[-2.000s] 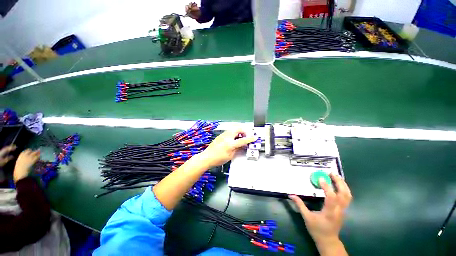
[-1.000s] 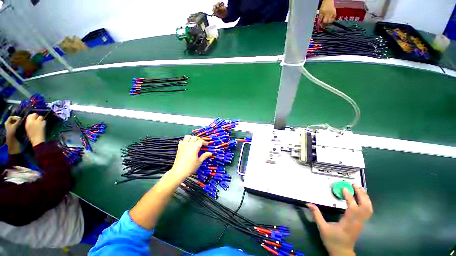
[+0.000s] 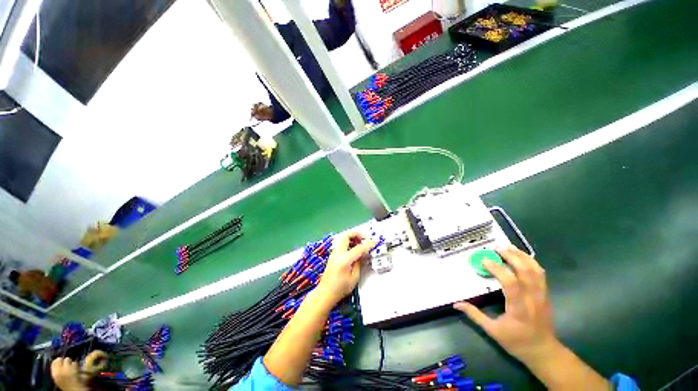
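The white bench press point(image 3: 428, 286) stands on the green bench, with a small silver clamp point(image 3: 381, 263) at the left of its top. My left hand point(image 3: 346, 263) pinches a blue terminal end point(image 3: 375, 243) at the clamp; the rest of that lead is hidden by the hand. My right hand point(image 3: 520, 305) is at the press's near right corner, with fingertips on the green start button point(image 3: 485, 262) and thumb along the front edge. A big pile of cable leads point(image 3: 252, 328) lies left of the press, partly behind my left arm.
More leads point(image 3: 436, 376) lie at the near edge. A few leads point(image 3: 208, 244) lie beyond the white strip point(image 3: 229, 285). A metal post point(image 3: 306, 107) rises behind the press, with a pale air hose point(image 3: 428, 150). Another person's hands point(image 3: 76, 370) are at lower left; another person point(image 3: 306, 57) is across the bench.
My left hand has moved from the lead pile to the clamp with a blue end. My right hand has stayed at the green button. The view has tilted.
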